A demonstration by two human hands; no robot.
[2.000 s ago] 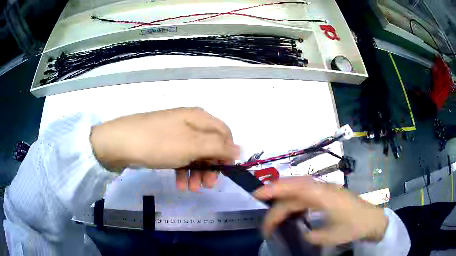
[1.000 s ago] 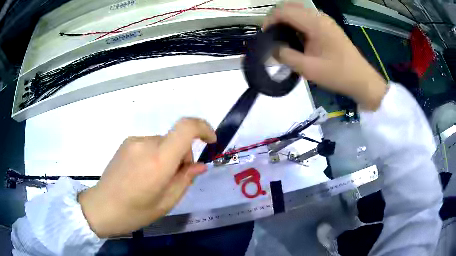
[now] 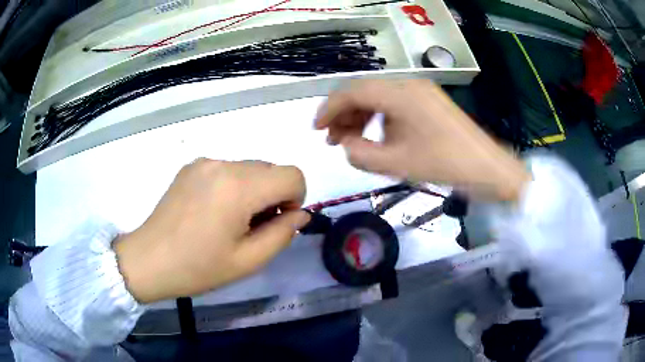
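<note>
The roll of black harness tape [image 3: 361, 249] hangs or lies in front of the wires, attached by a short strip running to my left fingers. Part of a red piece shows through its core. My left hand [image 3: 219, 223] pinches the wire run and the tape strip at its fingertips. The red and black wires [image 3: 346, 201] run right from my left fingertips towards the toggle clamps [image 3: 414, 206]. My right hand [image 3: 410, 138] is empty, slightly blurred, above the wires, with fingers curled and a gap between thumb and fingers.
The parts tray [image 3: 240, 99] lies behind the white board [image 3: 163, 148]. It holds black leads [image 3: 212, 67], loose red and black wires [image 3: 212, 21], a small tape roll [image 3: 438, 56] and a red piece [image 3: 417, 15]. A steel ruler [image 3: 276, 308] runs along the near edge.
My right hand has let go of the tape roll and moved a little down. The roll has moved from above the wires to the near side. My left hand stays at the wires.
</note>
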